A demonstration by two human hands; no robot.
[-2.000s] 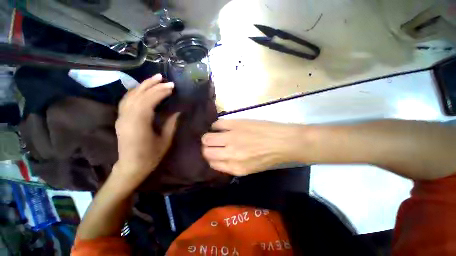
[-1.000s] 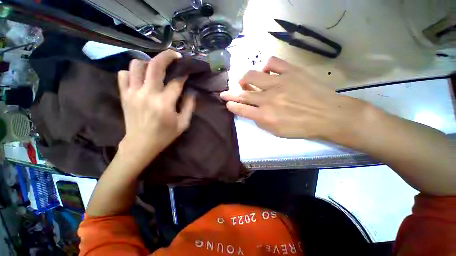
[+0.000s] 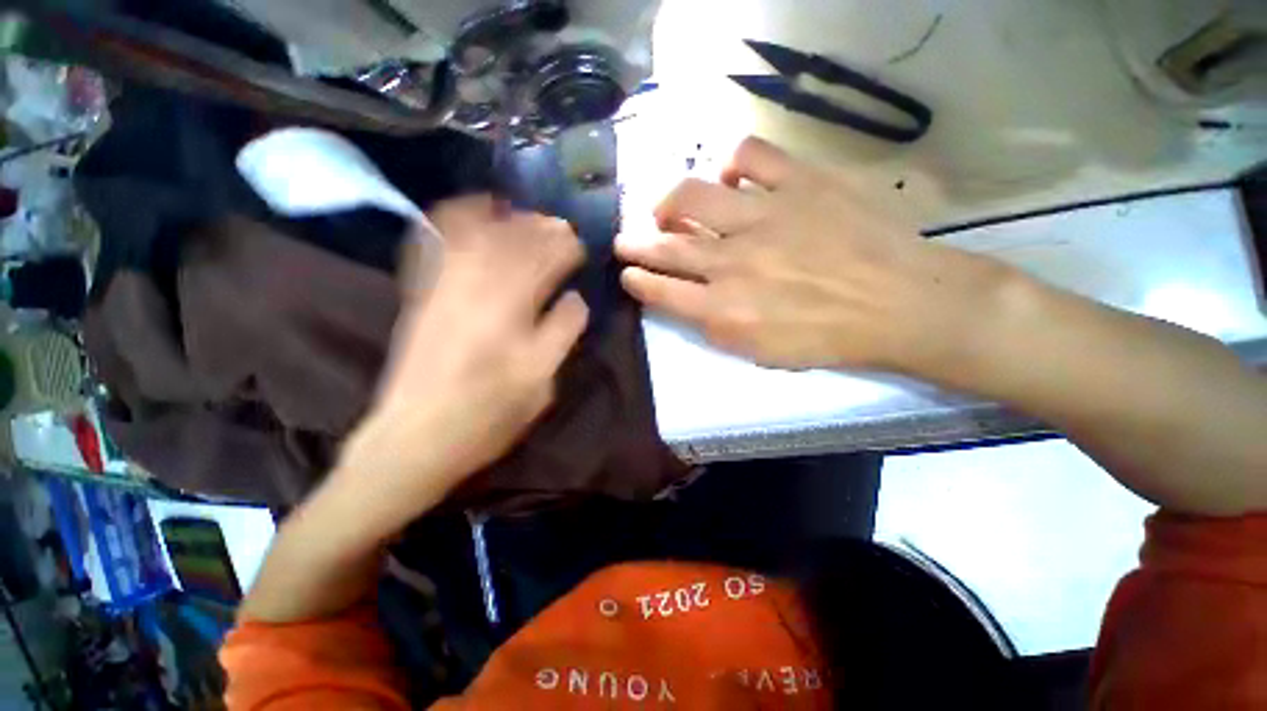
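Note:
The brown garment fabric [image 3: 285, 313] lies bunched on the table left of the needle area and reaches the table's front edge. Black garment fabric [image 3: 153, 167] lies behind it, with a rounded white piece [image 3: 313, 174] on it. My left hand [image 3: 493, 299] is on the cloth just in front of the presser foot area [image 3: 577, 104], fingers curled over dark cloth and slightly blurred. My right hand [image 3: 778, 264] has its fingertips at the cloth's right edge beside the small translucent block [image 3: 593, 156]. Its other fingers rest on the machine bed.
Black thread snips [image 3: 834, 92] lie on the beige machine bed [image 3: 1042, 139], right of the needle area. A dark metal bar [image 3: 250, 84] crosses the upper left. A blue basket [image 3: 104, 542] and other items are at the far left.
Over the last second my left hand has moved right, towards the needle area, and more of the white piece shows. Black cloth now lies by the needle. My right hand has barely moved.

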